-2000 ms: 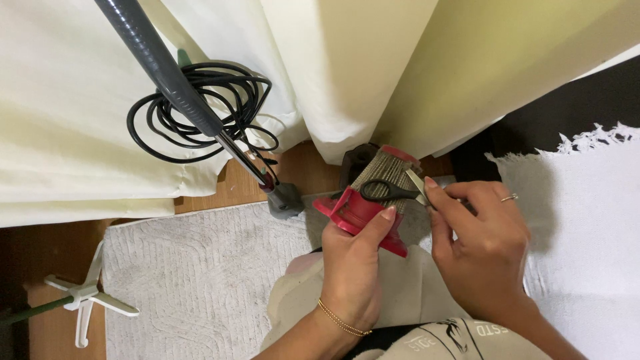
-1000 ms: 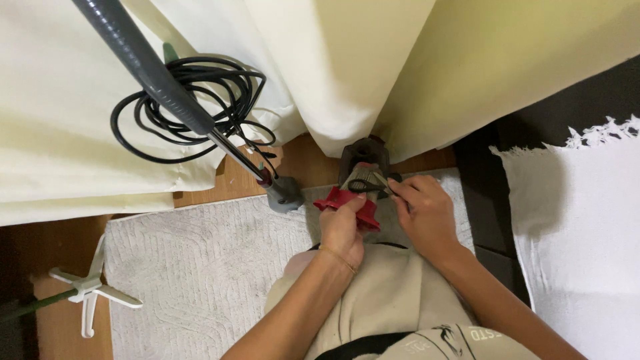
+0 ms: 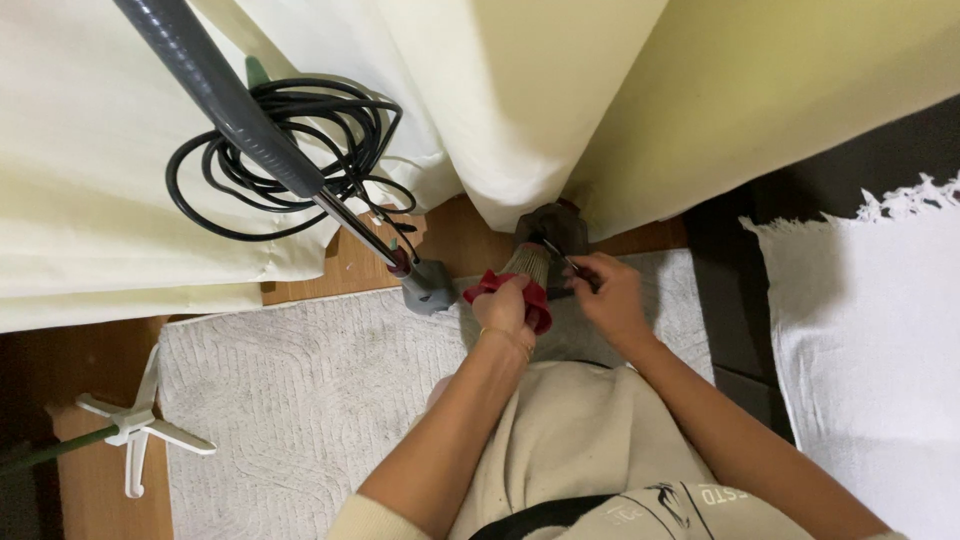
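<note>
My left hand (image 3: 504, 306) holds a pleated vacuum filter (image 3: 528, 260) by its red plastic base (image 3: 537, 304), with the pleats pointing away from me. In my right hand (image 3: 611, 296) is a pair of scissors (image 3: 564, 256), its handles mostly hidden by my fingers. The part of the scissors that sticks out reaches toward the far end of the filter. Just beyond both lies a dark translucent dust container (image 3: 555, 225) at the foot of the curtain.
A grey vacuum tube (image 3: 232, 112) with a floor head (image 3: 427, 286) stands left, before a coiled black cable (image 3: 300, 157). Cream curtains (image 3: 517, 90) hang ahead. A pale rug (image 3: 300, 405), a white stand base (image 3: 135, 426) and a fringed white cloth (image 3: 862, 330) lie around.
Both hands have moved away from my body with the filter and scissors, down to the dust container. Since two seconds ago, the scissors have gone from across the pleats to the filter's far end.
</note>
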